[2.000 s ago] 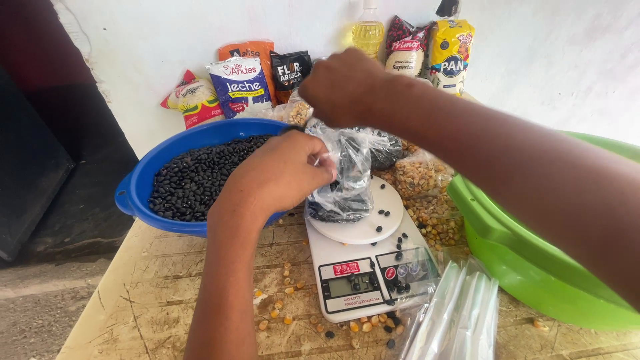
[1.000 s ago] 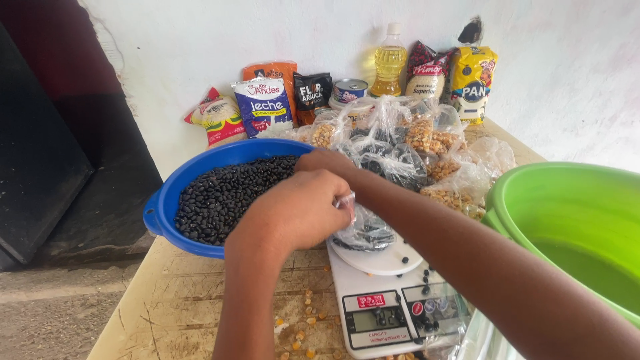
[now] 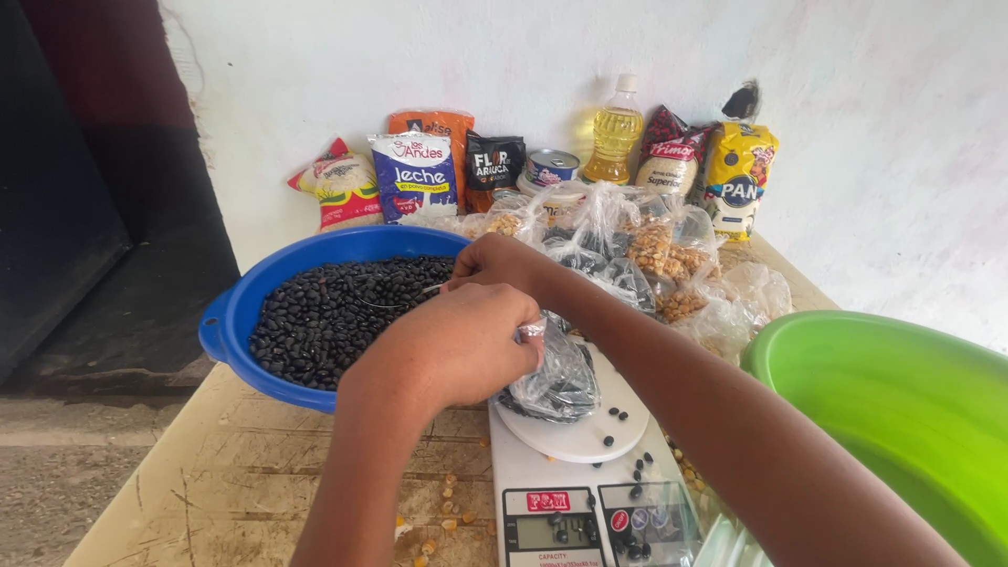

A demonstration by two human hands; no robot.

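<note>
My left hand [image 3: 453, 342] pinches the top of a clear plastic bag of black beans [image 3: 555, 378], which rests on the round white plate of a digital kitchen scale [image 3: 516, 472]. Reaching across it, my right hand [image 3: 500, 264] is over the right side of the blue plastic basin [image 3: 272, 378], gripping the handle of what looks like a thin metal spoon dipped among the black beans [image 3: 323, 315]. Most of the spoon is hidden. Loose black beans lie on the scale's plate and its panel.
Tied bags of corn kernels [image 3: 654, 244] and beans sit behind the scale. A green basin [image 3: 874, 394] stands at right. Along the wall are food packets [image 3: 417, 177], a can [image 3: 551, 167] and an oil bottle [image 3: 614, 134]. Loose kernels [image 3: 449, 504] dot the scratched table [image 3: 236, 472].
My right hand was raised above the bag two seconds ago; it has moved down and left to the blue basin. My left hand still holds the bag at the scale.
</note>
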